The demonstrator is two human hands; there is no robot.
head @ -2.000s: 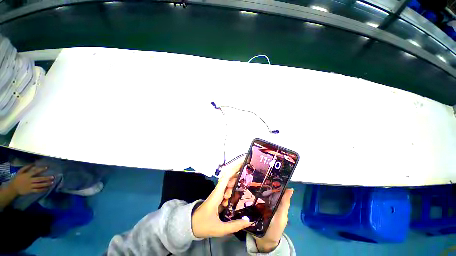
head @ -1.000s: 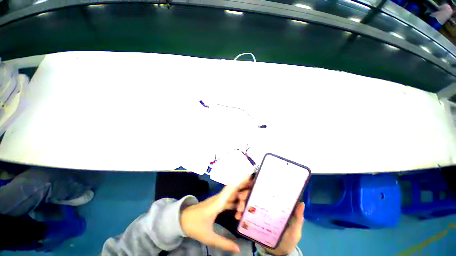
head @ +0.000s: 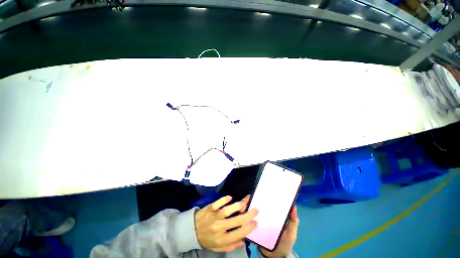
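Observation:
A smartphone (head: 275, 204) with a pale, pinkish lit screen is held below the bench's front edge. My right hand (head: 286, 236) is behind its lower right side and grips it, mostly hidden by the phone. My left hand (head: 226, 224) is at its lower left, with spread fingers over the screen's lower left part. A thin red-and-black wire harness with small dark plugs (head: 187, 173) lies in a loop on a washed-out white panel (head: 213, 177). The panel's near edge juts past the bench's front edge. Its other edges cannot be told from the bench.
The long white bench (head: 312, 106) runs across the view, with a dark green belt (head: 151, 35) beyond it. A white cord (head: 209, 51) curves at its far edge. Stacked panels (head: 438, 90) stand at the right end. Blue stools (head: 353, 176) are at the right. A person's leg (head: 20, 221) shows lower left.
The view has turned right, bringing the right-hand stack in. The phone screen changed from a picture to a pale page. My left thumb left the screen, and its fingers now lie over it.

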